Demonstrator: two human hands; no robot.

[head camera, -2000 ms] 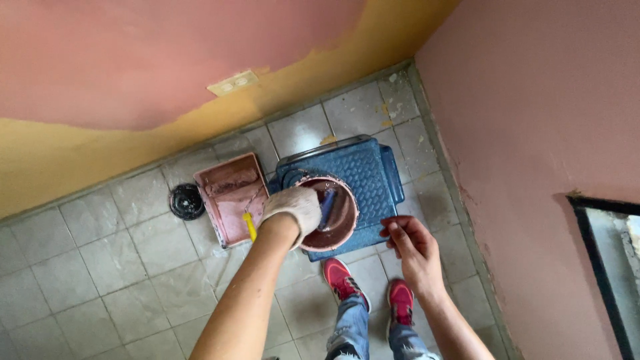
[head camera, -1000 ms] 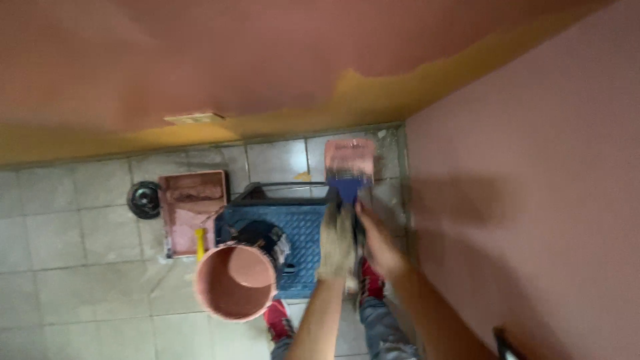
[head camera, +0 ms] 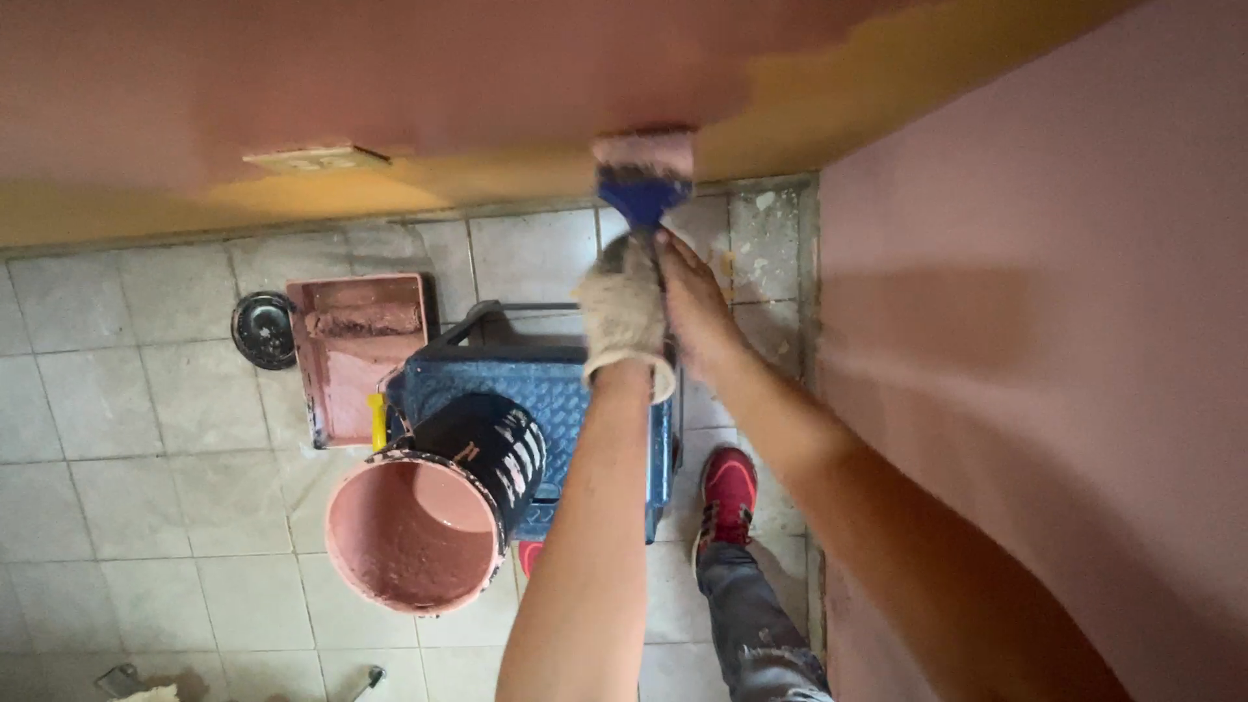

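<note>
A wide paintbrush (head camera: 645, 185) with a blue ferrule and pink paint on its bristles is held up against the wall (head camera: 546, 180), where pink paint borders an ochre band. My left hand (head camera: 626, 302), in a pale knit glove, is closed round its handle. My bare right hand (head camera: 690, 292) rests along the right side of the handle; its fingers are partly hidden, so its grip is unclear. Below and left, a black bucket (head camera: 487, 453) with a pink-coated inside stands on a blue plastic step stool (head camera: 565, 395).
A paint tray (head camera: 363, 361) holding a pink-covered roller (head camera: 366, 320) lies on the tiled floor beside a round black lid (head camera: 264, 330). An outlet plate (head camera: 317, 158) sits on the wall. A pink wall (head camera: 1024, 322) meets it at the right. My red shoe (head camera: 729, 487) is by the stool.
Two seconds ago my gloved hand held the brush inside the bucket, with my right hand apart. The brush has since moved out of the bucket to the wall, and my right hand has come to its handle.
</note>
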